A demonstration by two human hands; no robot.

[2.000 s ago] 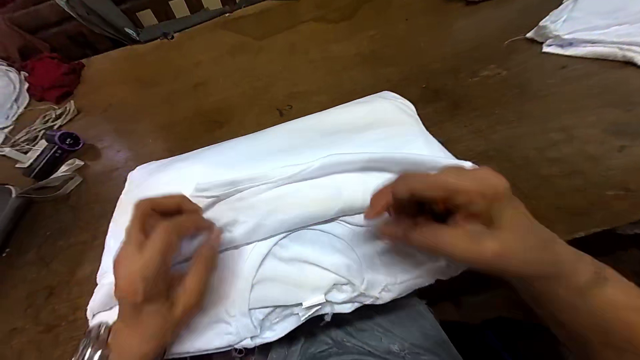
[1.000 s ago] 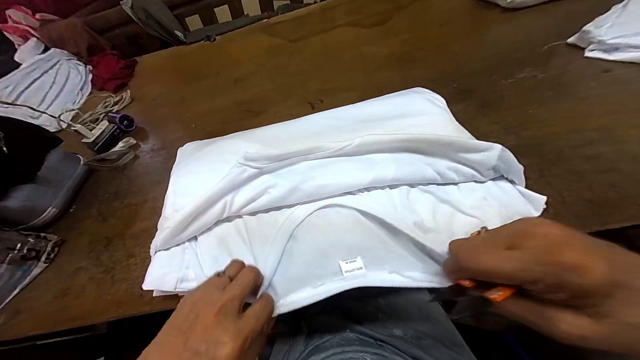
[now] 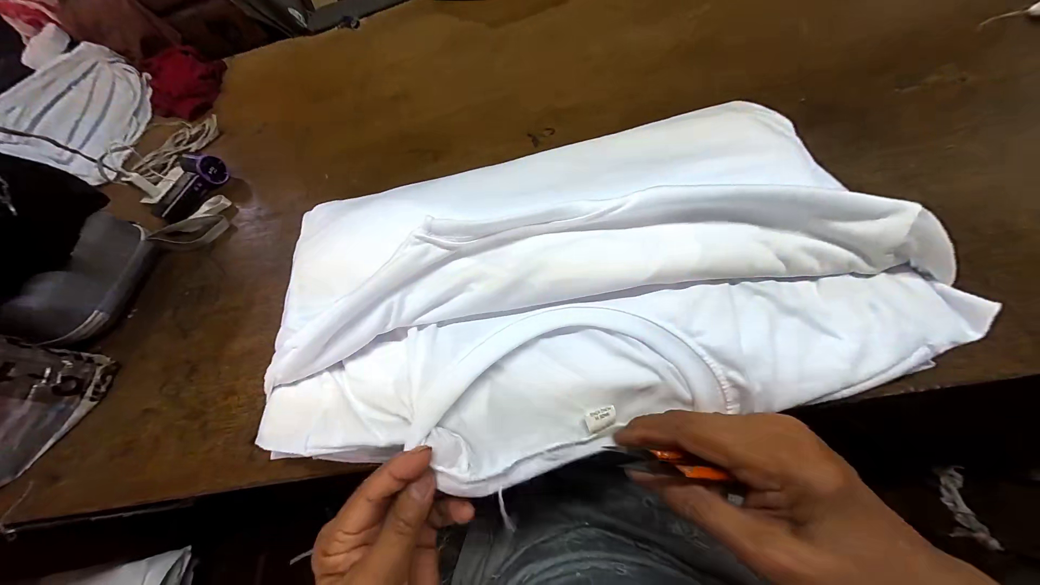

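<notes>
A white T-shirt lies partly folded over white fabric on the wooden table, its round neckline toward me and a small label with writing inside the collar. My left hand pinches the collar's edge at the left between thumb and fingers. In my right hand is an orange-handled small cutting tool, probably thread snips, its dark tip close under the collar edge below the label. The right fingertips are at that edge. A loose thread hangs from the collar between my hands. Much of the tool is hidden by my fingers.
At the left of the wooden table are a purple-and-black device, tangled cords, a dark red cloth, a striped white cloth and a grey object. The table's front edge runs beneath the shirt. My lap is below.
Two seconds ago both hands were over the shirt's folded cloth; now they are at the collar edge. The neckline has been spread wider, and the orange-handled tool shows in my right hand.
</notes>
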